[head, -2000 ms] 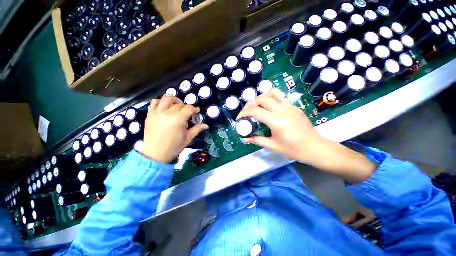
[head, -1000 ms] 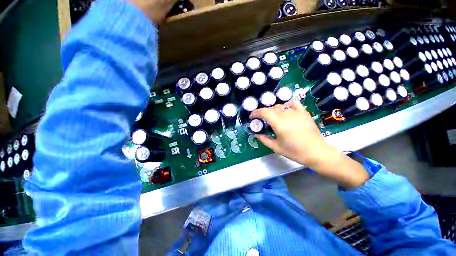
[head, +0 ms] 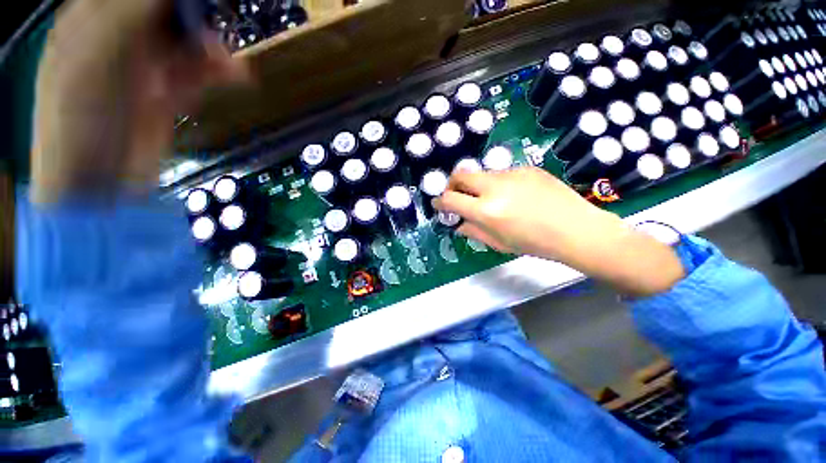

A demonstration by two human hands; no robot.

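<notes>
My right hand (head: 521, 210) has its fingers around the top of a dark capacitor (head: 448, 218) standing at the front of the green circuit board (head: 389, 294). Its fingers partly hide this capacitor and its neighbours. Rows of capacitors with pale round tops (head: 354, 169) stand behind and to the left. My left hand (head: 113, 90) is blurred, raised at the upper left in front of the carton. A dark blurred shape is at its fingertips; I cannot tell whether it is held. Pale round footprints (head: 417, 260) show in front of the capacitors.
A brown carton (head: 353, 68) with dark capacitors stands behind the board. A bright metal rail (head: 398, 325) runs along the front edge. Small copper coils (head: 362, 284) sit near it. More capacitor rows (head: 664, 131) stand to the right. My left sleeve hides the board's left part.
My left hand has come from the carton at the top edge down and left into view. My right hand stays at the front capacitor, its fingers slightly higher and further over it.
</notes>
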